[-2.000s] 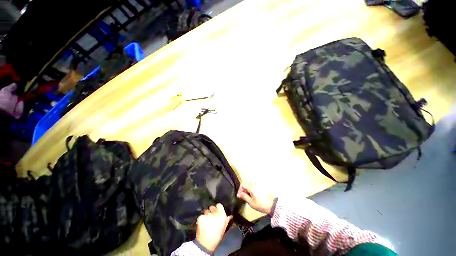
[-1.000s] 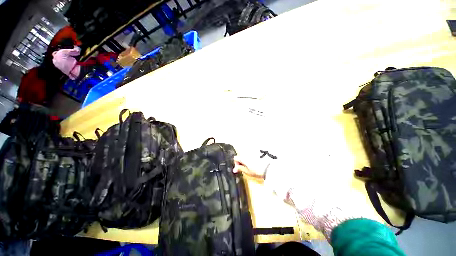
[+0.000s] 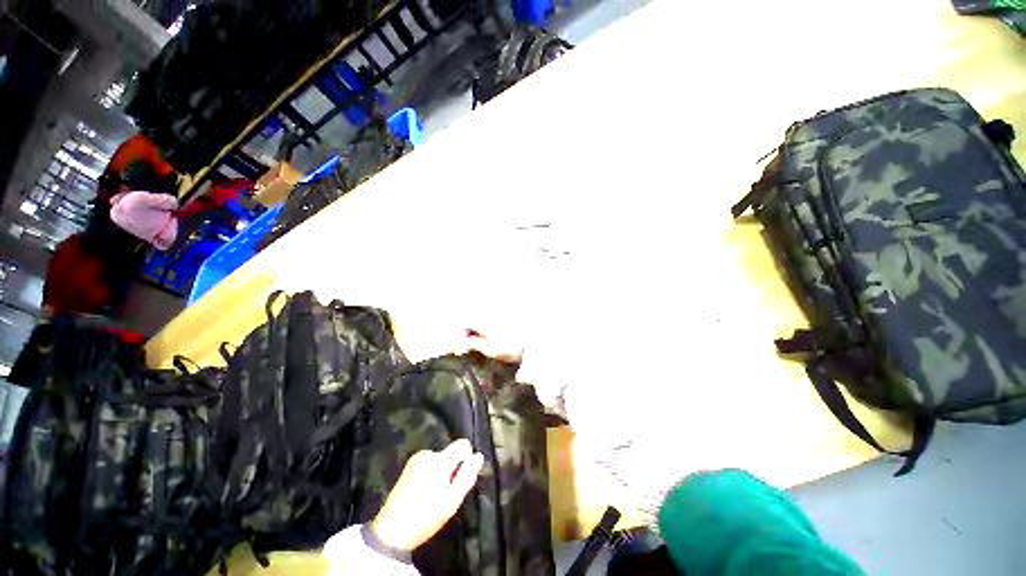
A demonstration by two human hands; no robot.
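Note:
A camouflage backpack [image 3: 518,461] stands at the near edge of the table, its rounded front panel and dark zip line facing me. My left hand [image 3: 422,495] is on the front panel, fingers curled at the zip edge; a zip puller cannot be made out. My right hand [image 3: 495,347] is at the top of the bag, small, blurred and partly hidden behind it; its grip is unclear. The sleeve is washed out, with a green cover [image 3: 737,523] nearer me. Another camouflage backpack [image 3: 934,248] lies flat at the right, a loose strap hanging off the table edge.
More camouflage backpacks [image 3: 298,416] stand in a row at the left, touching the one at my hands. Fine dark lines lie mid-table [image 3: 540,242]. A blue crate [image 3: 225,264] with dark items is beyond the table. A person in red [image 3: 84,270] is at the far left.
My left hand has come into view on the front panel. My right hand has moved from the bag's right side to its top. The bag has turned slightly and the view has shifted.

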